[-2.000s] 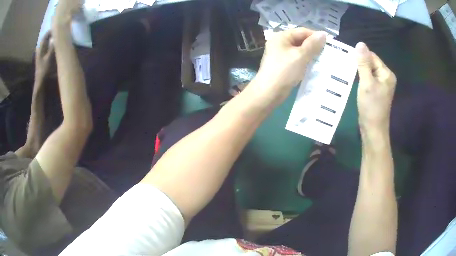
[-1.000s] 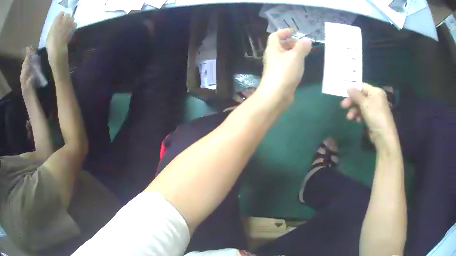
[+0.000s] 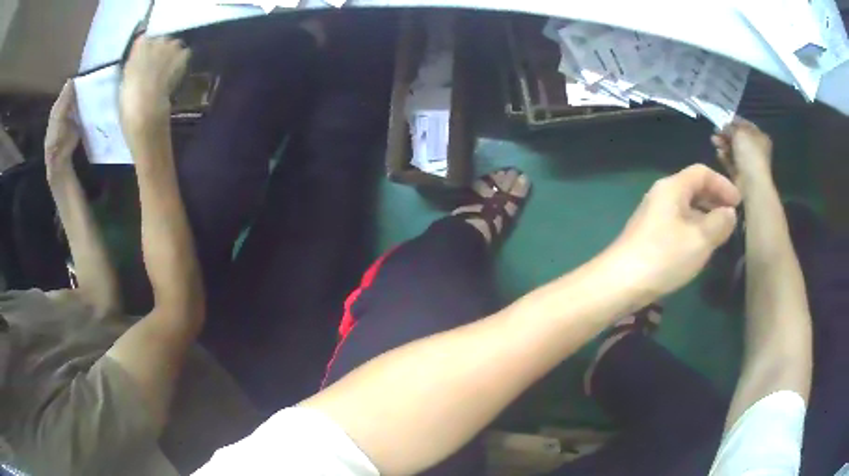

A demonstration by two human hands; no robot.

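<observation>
A pile of folded leaflets (image 3: 642, 65), white strips with dark bars, lies fanned in a dark basket (image 3: 596, 117) under the table edge. My right hand (image 3: 747, 149) is at the pile's right end, with its fingertips closed at the lower tip of a folded leaflet (image 3: 729, 98); its fingers are partly hidden. My left hand (image 3: 689, 218) is in the air below and left of it, with fingers curled, a gap to the thumb and nothing seen in it.
A long brown-edged box (image 3: 398, 139) with white papers stands left of the basket. Loose sheets (image 3: 791, 33) lie on the white table (image 3: 447, 14) at right. At far left a person's hands (image 3: 149, 74) hold a white paper (image 3: 101, 116). Sandalled feet rest on the green floor.
My right hand has moved up and right with its leaflet to the pile. My left hand has moved right and down, away from the pile. The view has shifted, and the neighbour's hands have moved.
</observation>
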